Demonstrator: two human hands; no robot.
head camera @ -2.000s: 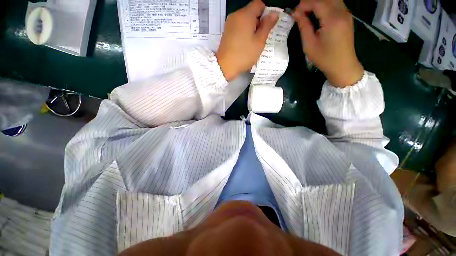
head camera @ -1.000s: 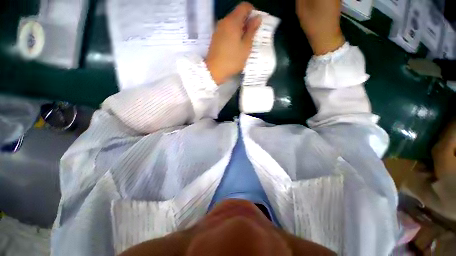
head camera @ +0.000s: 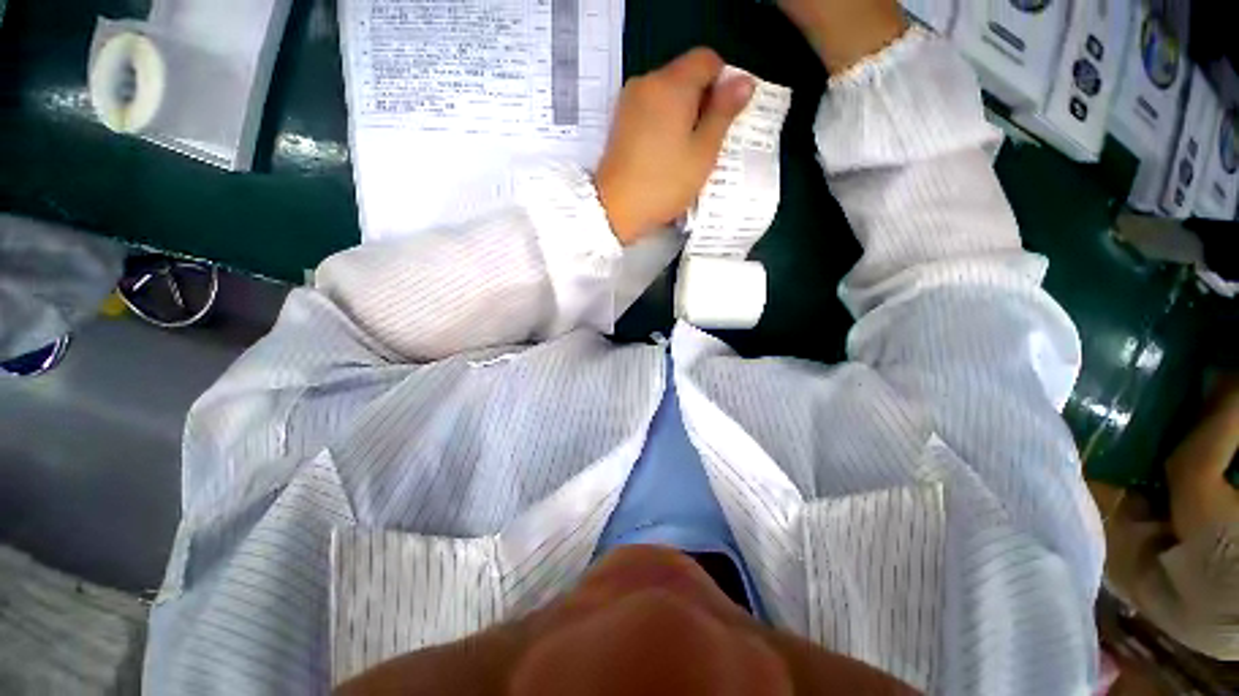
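Observation:
My left hand (head camera: 666, 143) is closed on the upper part of a white printed label strip (head camera: 738, 184), thumb on top. The strip hangs down to its coiled roll (head camera: 723, 291), which lies on the bench close to my waist. My right arm reaches forward past the top edge of the picture. Only the wrist and the back part of my right hand (head camera: 840, 19) show; its fingers are cut off, so what it touches is hidden.
A paper form (head camera: 476, 95) lies left of my left hand. A pale ring (head camera: 127, 82) sits on a white-grey tray (head camera: 224, 75) at far left. Several white product boxes (head camera: 1073, 82) line the upper right. The green bench top (head camera: 150, 204) spans the view. Another person's arm (head camera: 1202, 469) shows at the right edge.
My right hand has left the top of the label strip and moved forward, mostly out of the picture. My left hand still holds the strip, slightly lower in view.

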